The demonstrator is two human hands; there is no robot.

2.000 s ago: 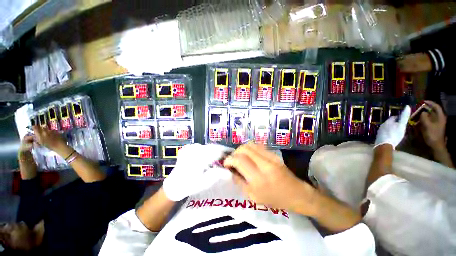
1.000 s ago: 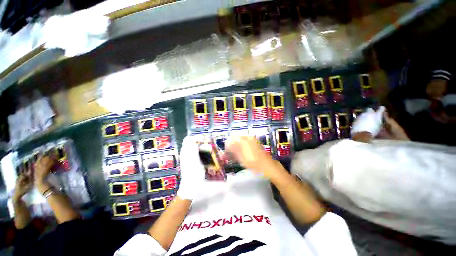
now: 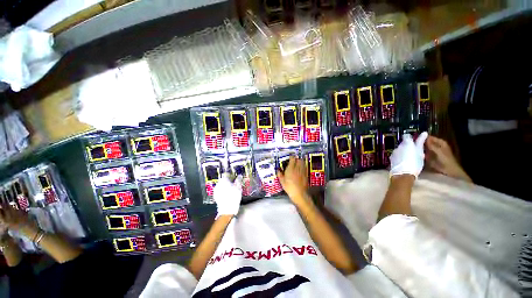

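Observation:
A clear blister tray (image 3: 194,137) of red keypad phones with yellow-framed dark screens lies in front of me in two rows. My left hand (image 3: 227,195), in a white glove, is at the near row, its fingertips at the second phone (image 3: 240,169) from the left. Whether it grips that phone is unclear. My bare right hand (image 3: 294,176) has its fingers closed on the fourth phone (image 3: 284,162) of the near row, at its pocket, and covers most of it. The third phone (image 3: 268,175) lies between my hands, glare over its screen.
Another phone tray (image 3: 140,196) lies left, and one (image 3: 355,129) right, where a neighbour's gloved hand (image 3: 407,156) and bare hand (image 3: 444,156) work. Another person's hands (image 3: 20,224) are far left. Stacked clear trays (image 3: 195,61) and loose clear plastic (image 3: 364,43) lie on the ledge behind.
The phone held near my chest in my gloved left hand is no longer there. Both hands are now down at the near row of the tray, farther apart. The view has shifted.

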